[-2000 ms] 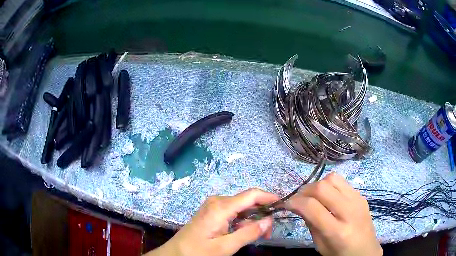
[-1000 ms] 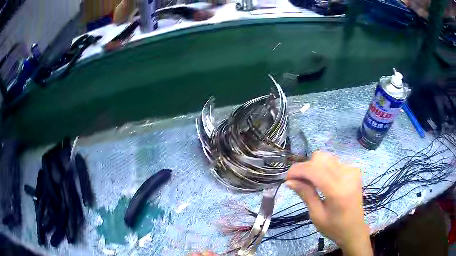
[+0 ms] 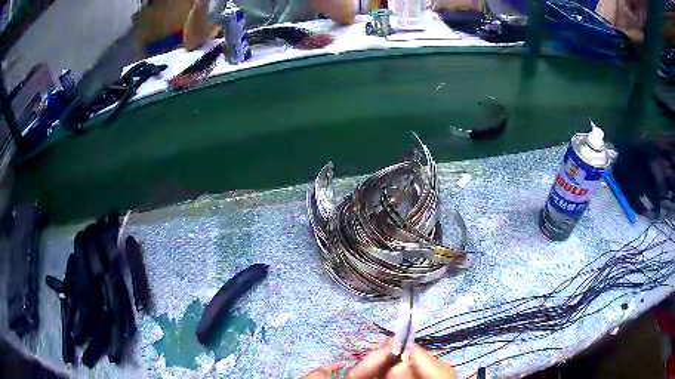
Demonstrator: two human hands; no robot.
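A shiny, thin metal strip (image 3: 405, 320) stands up between the fingertips of both hands at the bottom centre. My left hand (image 3: 368, 363) is cut off by the lower edge, its fingertips on the strip from the left. My right hand (image 3: 431, 364) pinches it from the right and is also cut off. The strip's lower end is hidden. A tangled nest of curved steel bands (image 3: 385, 222) lies just beyond the strip. A bundle of thin black wires (image 3: 511, 320) lies to the right of my hands, with reddish ends beside them.
One black sleeve (image 3: 231, 302) lies apart at centre-left, a pile of sleeves (image 3: 100, 296) at far left. A spray can (image 3: 573, 185) stands at right beside a blue stick (image 3: 620, 197). A green belt (image 3: 296, 111) carries a black piece. A person's hands show opposite.
The view has tilted up and shifted right. My right hand has moved from beside the steel bands down to my left hand, and the strip now points upward between both.
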